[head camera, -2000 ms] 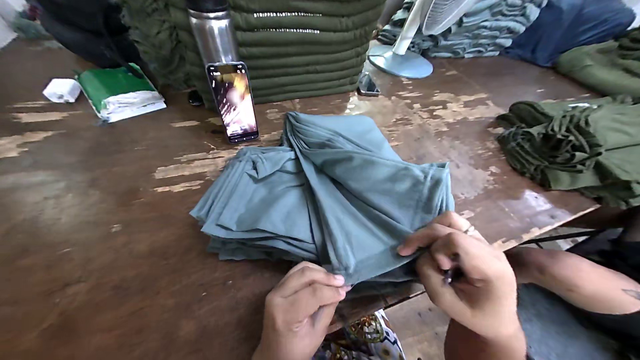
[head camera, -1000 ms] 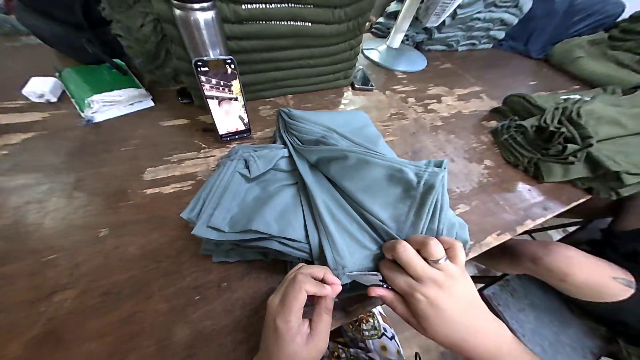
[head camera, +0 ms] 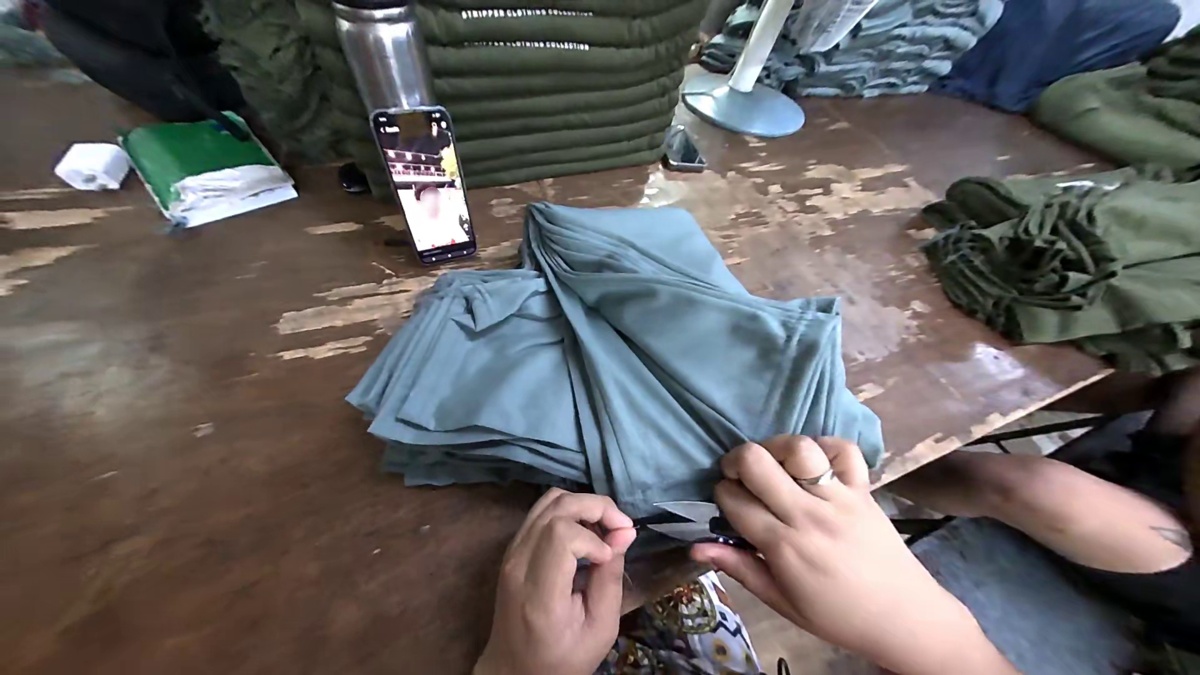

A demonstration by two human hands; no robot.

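A layered pile of blue-grey cloth pieces [head camera: 656, 347] lies folded at the table's near edge. My left hand [head camera: 567, 572] pinches something thin and dark, perhaps thread, between thumb and fingertips just below the cloth's lower edge. In my right hand [head camera: 797, 525], which wears a ring, is a small pair of thread snips [head camera: 692, 525]. Their blades are apart and point left toward my left fingertips. The knuckles of that hand rest against the cloth. The snips' handles are mostly hidden in the fingers.
Behind the pile, a lit phone [head camera: 429, 187] leans against a steel bottle [head camera: 384, 61] beside stacked dark green garments [head camera: 562, 94]. A green packet [head camera: 202, 159] lies back left, a fan base [head camera: 743, 103] stands behind, and green cloth [head camera: 1078, 262] lies right, near another person's arm or leg [head camera: 1050, 511].
The snips, barely visible in my right hand two seconds ago, now point at my left fingertips with blades spread. My left hand stays by the cloth's lower edge.
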